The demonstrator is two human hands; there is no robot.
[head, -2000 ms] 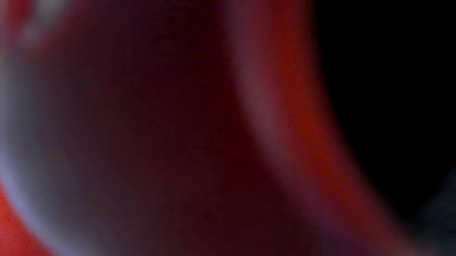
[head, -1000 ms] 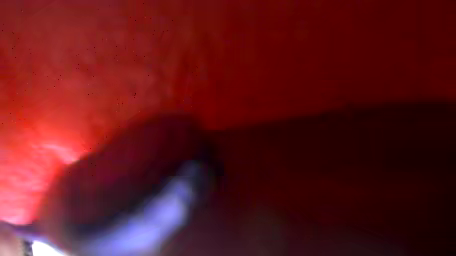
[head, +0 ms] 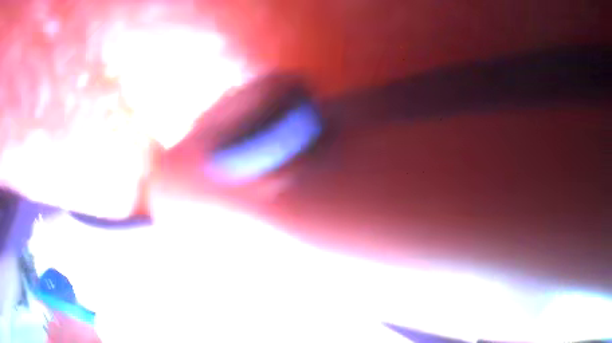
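A large reddish, badly blurred surface (head: 429, 181) lies very close to the lens and fills much of the view. It may be skin, but I cannot tell. A dark blurred band (head: 470, 80) crosses it from the right edge, with a bright bluish-white curved strip (head: 268, 147) at its left end. No hand of mine can be made out clearly, and nothing held can be made out. The upper left and lower middle are washed out white.
At the lower left, a small blue rounded shape (head: 56, 286) and a turquoise streak (head: 70, 309) show beside pale, washed-out forms. A thin purple-grey edge (head: 111, 220) lies above them. What they are cannot be told.
The picture is much brighter, with white glare at upper left and below. The bluish strip sits higher and further right and looks smaller. The dark area at right has become a narrower band.
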